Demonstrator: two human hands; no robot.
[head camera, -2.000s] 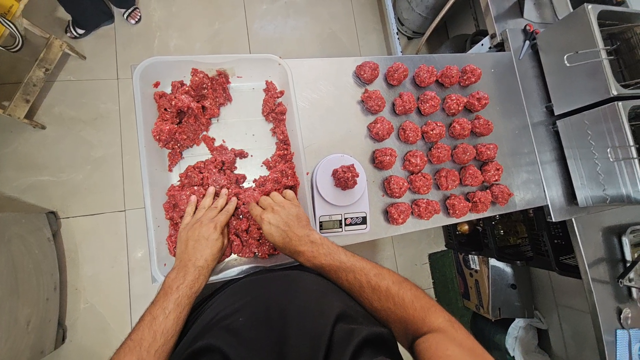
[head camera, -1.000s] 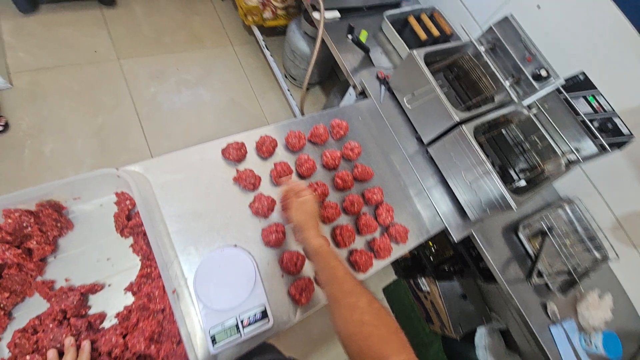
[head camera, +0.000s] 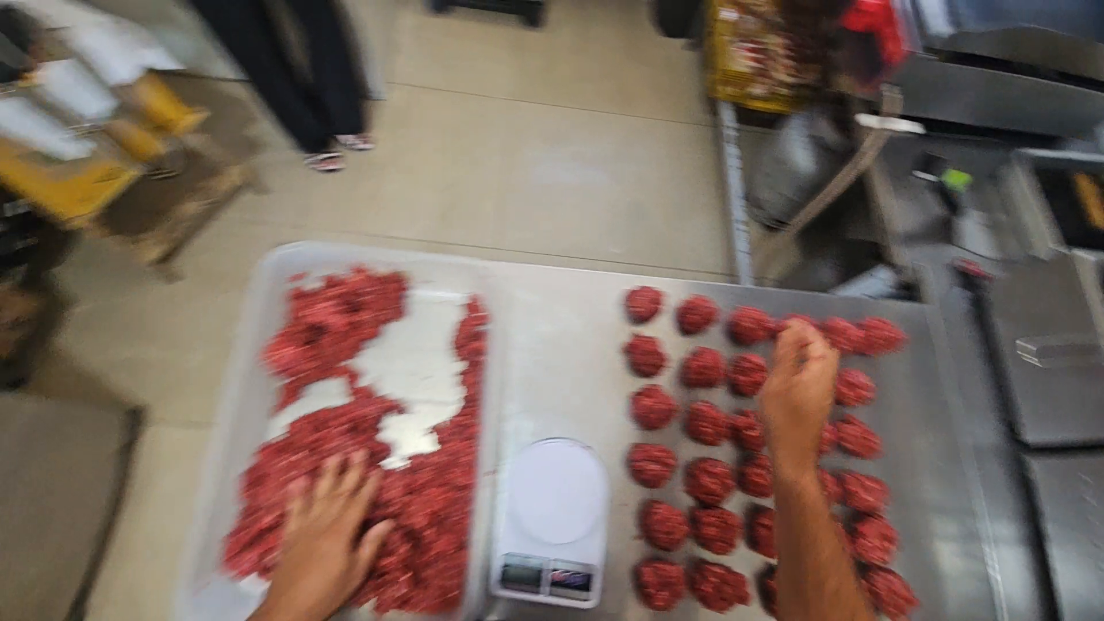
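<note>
My left hand (head camera: 332, 517) lies with spread fingers on the raw ground meat (head camera: 431, 517) in a white plastic tub (head camera: 496, 362). My right hand (head camera: 802, 371) reaches over the rows of raw meatballs (head camera: 653, 406) on the steel table (head camera: 561, 362); its fingertips are at a ball in the far row, and blur hides whether they grip it. Between the tub and the balls stands a white digital kitchen scale (head camera: 556, 509) with a bare round platform. The right forearm covers part of the rows.
Steel fryers (head camera: 1048, 345) stand at the right. A gas cylinder (head camera: 793, 168) and a yellow crate (head camera: 755, 60) are beyond the table. Another person's legs in dark trousers (head camera: 302, 78) are at the upper left, near a wooden pallet (head camera: 172, 216).
A meatball sat on the scale two seconds ago; the platform is now bare. My right hand has left the tub and is over the far row. The view has swung right, then back left.
</note>
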